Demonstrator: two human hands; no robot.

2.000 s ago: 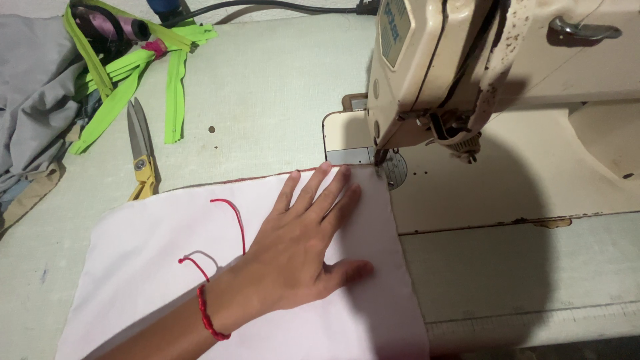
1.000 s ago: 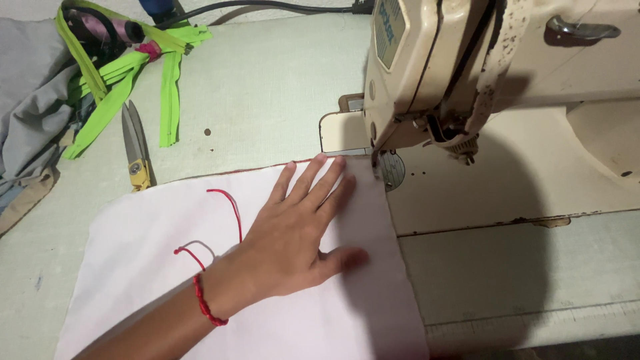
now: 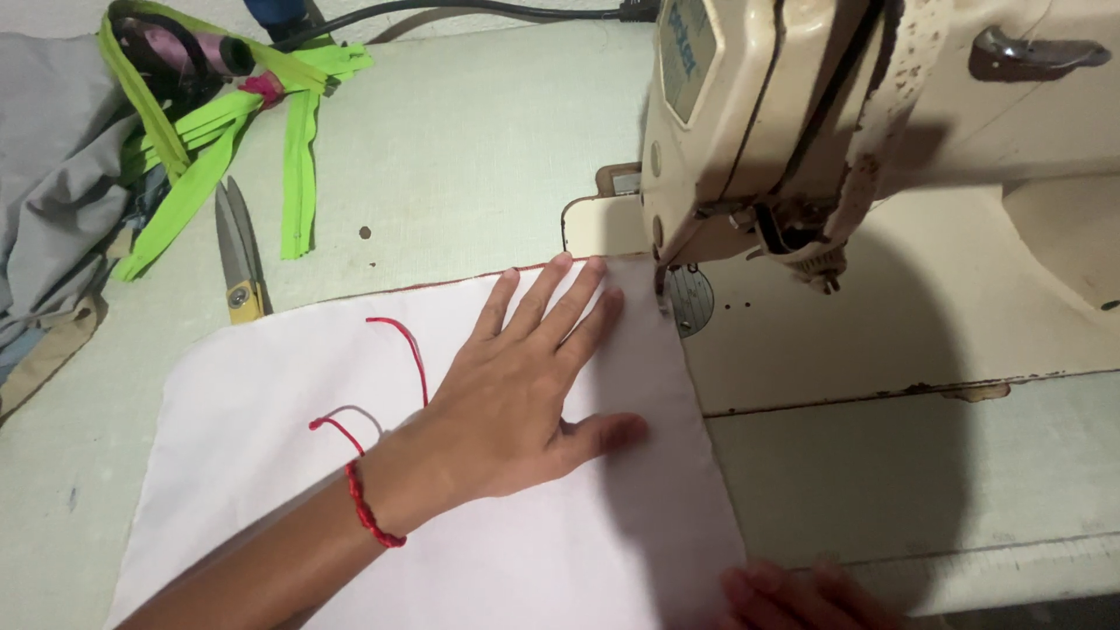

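My left hand (image 3: 507, 394), with a braided red cord around its wrist, lies flat on a white fabric piece (image 3: 289, 490), fingers spread and pointing to its far edge. Reddish-brown trim or backing shows along that edge. The fabric's right edge runs beside the presser foot (image 3: 662, 293) of a cream sewing machine (image 3: 735, 105). At the bottom right, by the fabric's near right edge, my right hand (image 3: 787, 599) is partly in view, blurred and in shadow; whether it grips the fabric cannot be told.
Yellow-handled scissors (image 3: 238, 254) lie behind the fabric's far left edge, their handles mostly covered. Lime-green zippers (image 3: 299, 175), a thread spool (image 3: 179, 48) and grey cloth (image 3: 52, 149) are piled at the far left. A black cable (image 3: 455, 7) runs along the back. A measuring scale (image 3: 989, 560) marks the table's front.
My right hand has come into view at the bottom right. The left hand stays flat on the white fabric with its fingers spread.
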